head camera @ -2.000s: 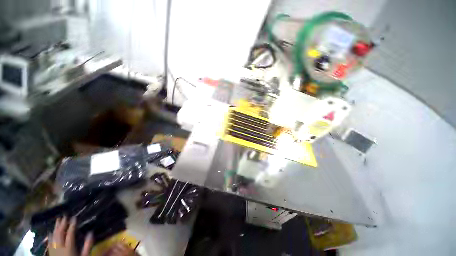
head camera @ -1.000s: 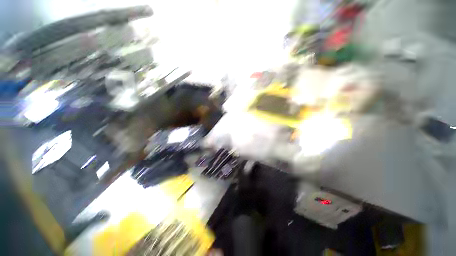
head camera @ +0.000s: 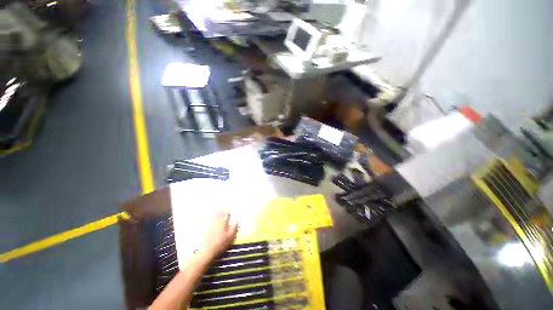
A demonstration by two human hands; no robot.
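A yellow template [head camera: 313, 269] lies on the metal-topped table [head camera: 203, 203] at the bottom centre. Black strips [head camera: 233, 275] lie in its parallel slots on the left and middle; the slot ends at the right look grey-metallic. A small yellow plate [head camera: 313, 210] is at its upper right corner. My left hand [head camera: 221, 233] reaches in from the bottom and is over the template's upper left edge, fingers pointing up. It is blurred, and whether it holds anything cannot be told. My right hand is not in view.
An open carton [head camera: 140, 242] with black strips is at the table's left edge. Strip bundles [head camera: 197, 171] [head camera: 294, 160] [head camera: 367, 198] lie behind the template, by a plastic bag [head camera: 327, 136]. Another loaded template [head camera: 515, 203] is on the machine at right. A stool [head camera: 186, 75] stands behind.
The view has swung left and down towards the table, so the template and carton show more fully. The machine has shifted to the right edge. My left hand has come into view over the template.
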